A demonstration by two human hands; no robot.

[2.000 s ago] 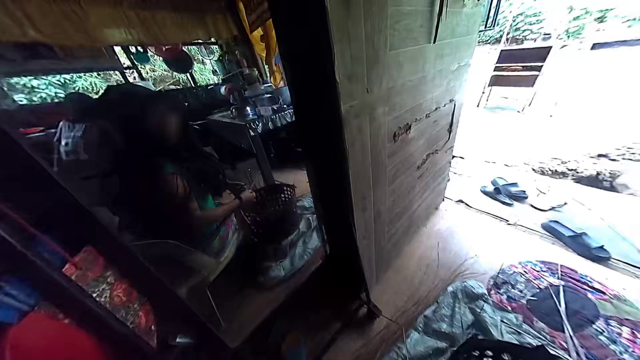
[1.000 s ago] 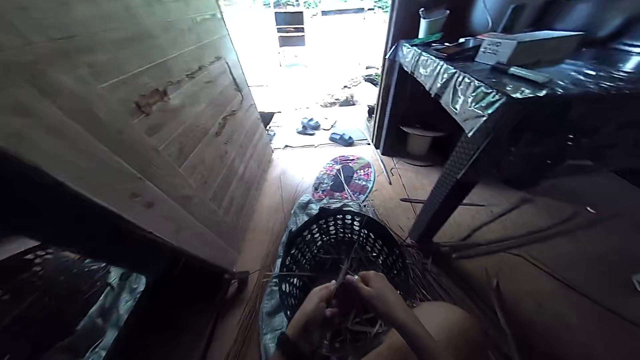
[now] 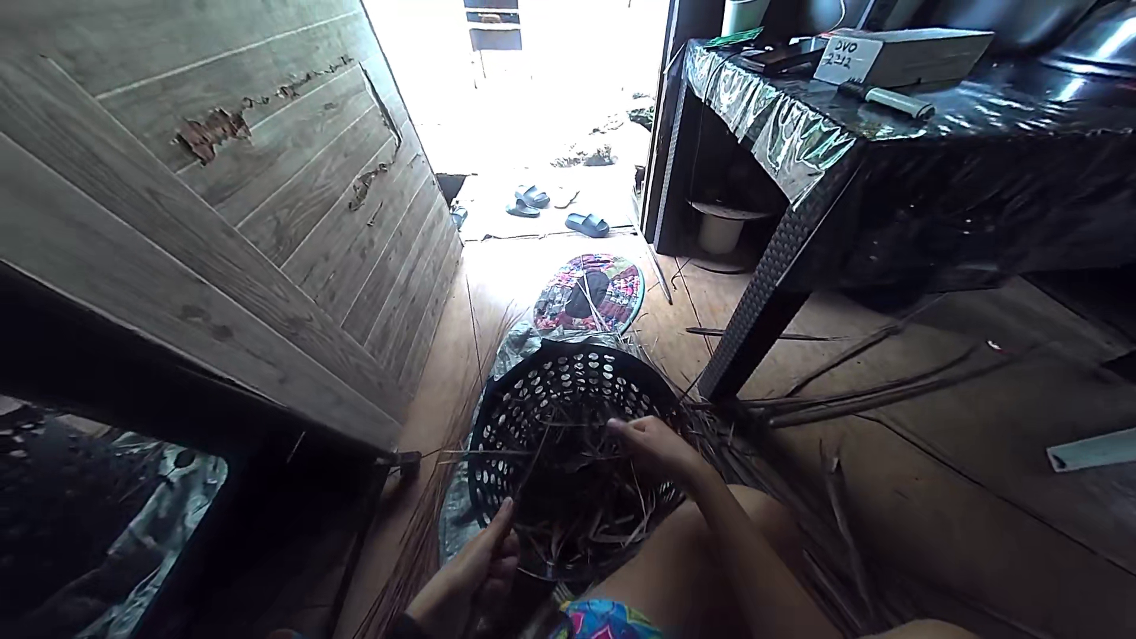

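Observation:
A black perforated plastic basket (image 3: 581,364) stands on the floor between my knees, with dry plant strips and scraps (image 3: 590,532) inside. My left hand (image 3: 486,559) is at the basket's near left rim, thumb up and fingers curled; a thin dark strip seems to rise from it, but the grip is not clear. Over the right side of the basket is my right hand (image 3: 652,446), thumb and forefinger pinched together at a thin strip that is hard to make out. Long thin sticks (image 3: 426,541) lie along the basket's left side.
A wooden door (image 3: 293,177) stands on the left. Ahead, a round patchwork mat (image 3: 555,297) lies before the doorway, with slippers (image 3: 587,224) beyond. A table with a shiny cover (image 3: 781,133) stands at right, its leg (image 3: 754,311) near the basket. Branches (image 3: 861,399) lie on the floor.
The view has swung from the door and a seated person to the basket. Since one second ago my hands have moved apart, from close together over the basket to its left and right sides.

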